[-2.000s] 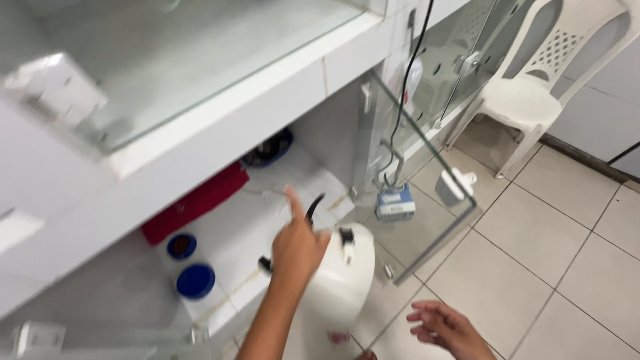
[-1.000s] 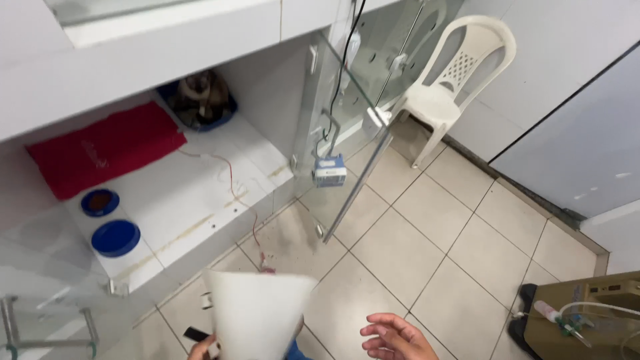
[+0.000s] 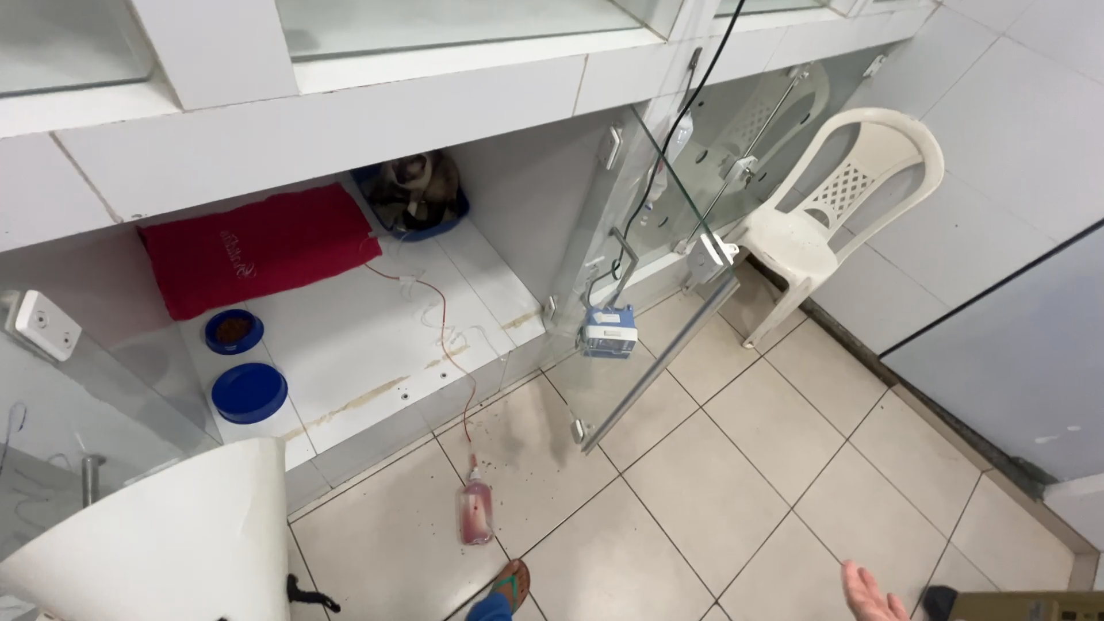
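A white plastic cone collar (image 3: 164, 535) with a black strap stands large at the lower left. At most a sliver of my left hand shows at the bottom left edge, too little to tell its grip. My right hand (image 3: 873, 593) is partly in view at the bottom right, empty, with its fingers extended, above the floor. A cat (image 3: 421, 185) lies in a blue tray (image 3: 427, 231) in the tiled cage. A thin red tube (image 3: 445, 323) runs out over the cage edge to a clear bottle of reddish liquid (image 3: 476, 515) on the floor.
In the cage are a red cloth (image 3: 267, 246), a blue bowl of kibble (image 3: 233, 331) and another blue bowl (image 3: 249, 393). An open glass door (image 3: 655, 362) juts out near a blue device (image 3: 609, 332). A white plastic chair (image 3: 802, 246) stands by the wall; a sandaled foot (image 3: 513, 584) is below the bottle.
The white cone has moved to the lower left. My pointing left hand has dropped from over the cage and out of clear sight. The view has shifted, and the bottle now shows fully.
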